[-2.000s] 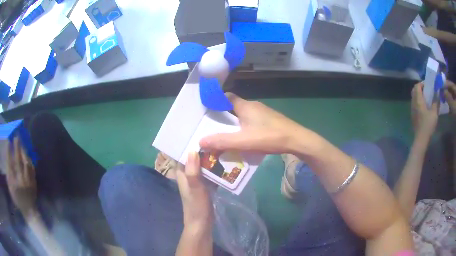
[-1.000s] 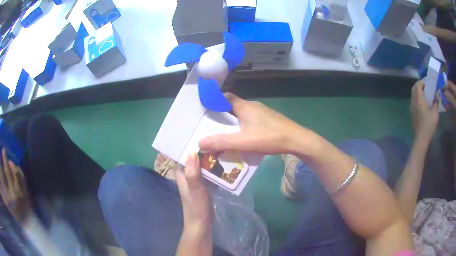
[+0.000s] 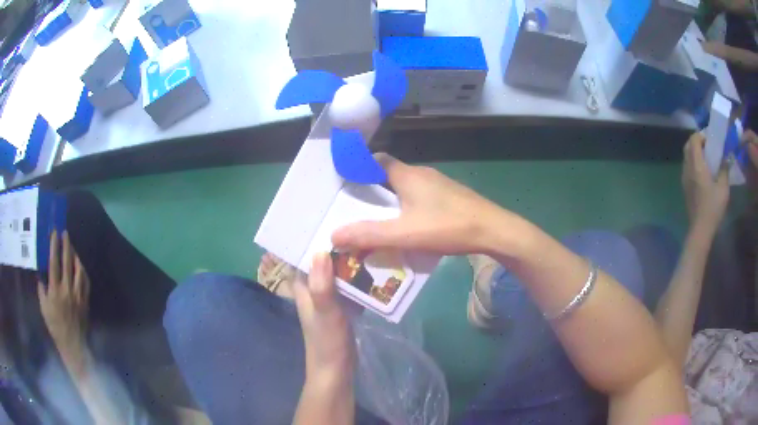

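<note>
A white folding fan unit (image 3: 301,195) is held over my lap, its two flat panels joined at an edge. Three blue fan blades (image 3: 355,158) around a white round hub stand at its far end. A picture insert (image 3: 370,278) shows on its near panel. My right hand (image 3: 424,207) grips the unit from the right, thumb on the panel above the picture. My left hand (image 3: 322,303) holds the near left edge, thumb beside the picture. A clear poly bag (image 3: 399,369) hangs below the unit, near my left hand; what holds it is hidden.
A long white table (image 3: 241,75) with a dark edge crosses the far side. It bears an open grey carton (image 3: 332,37), a blue-topped carton (image 3: 436,70), more cartons and a small white cable (image 3: 590,93). A person's hand (image 3: 62,290) at left touches a carton. Another person at right holds a unit.
The carton held by the person at left has come further into view, its white printed side showing. The neighbour's hands at right have shifted slightly. My hands and the fan unit look unchanged.
</note>
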